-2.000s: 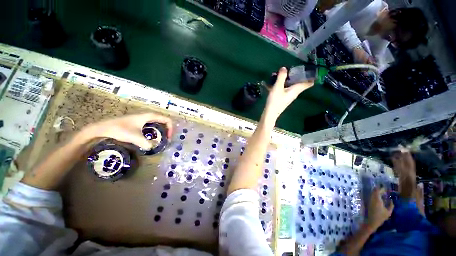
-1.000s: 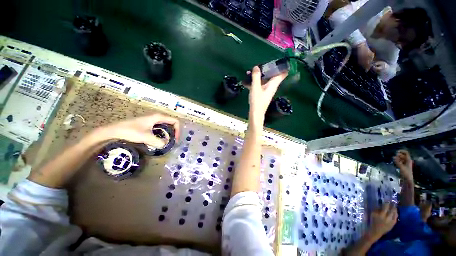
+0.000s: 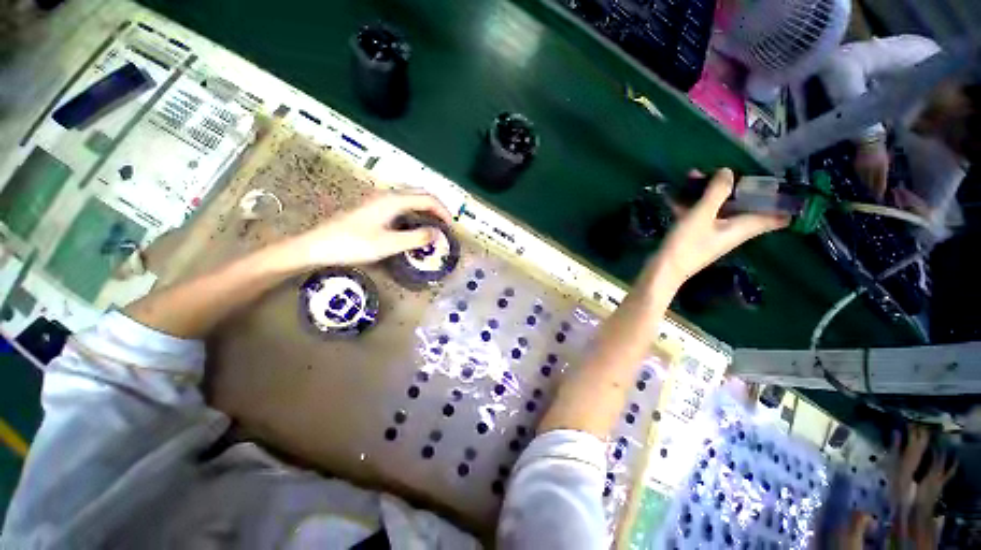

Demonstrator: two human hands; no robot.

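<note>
My right hand (image 3: 705, 228) holds the pen-like tool (image 3: 758, 196), grey barrel, green fitting and hose at its rear, over the green belt. The tool's dark front end is near a black unit (image 3: 648, 215) on the belt; contact cannot be told. My left hand (image 3: 400, 228) holds a black cylindrical unit (image 3: 430, 256) with a pale inner ring at the work board's far side. A second unit (image 3: 340, 302) with a white inner top stands on the board beside it. A clear sheet (image 3: 484, 365) with rows of small dark round parts lies between my arms.
More black units (image 3: 508, 148) stand on the green belt (image 3: 452, 64). Dark specks and a pale scrap (image 3: 260, 204) lie on the brown board (image 3: 269, 355). A phone-like dark rectangle (image 3: 104, 95) lies left. A fan (image 3: 783, 38), metal frame (image 3: 914, 368) and other people's hands (image 3: 920, 483) are right.
The view has shifted, so the scene sits differently. My left hand stays at its unit. The belt units stand farther right relative to the board. My right hand still holds the tool over the belt.
</note>
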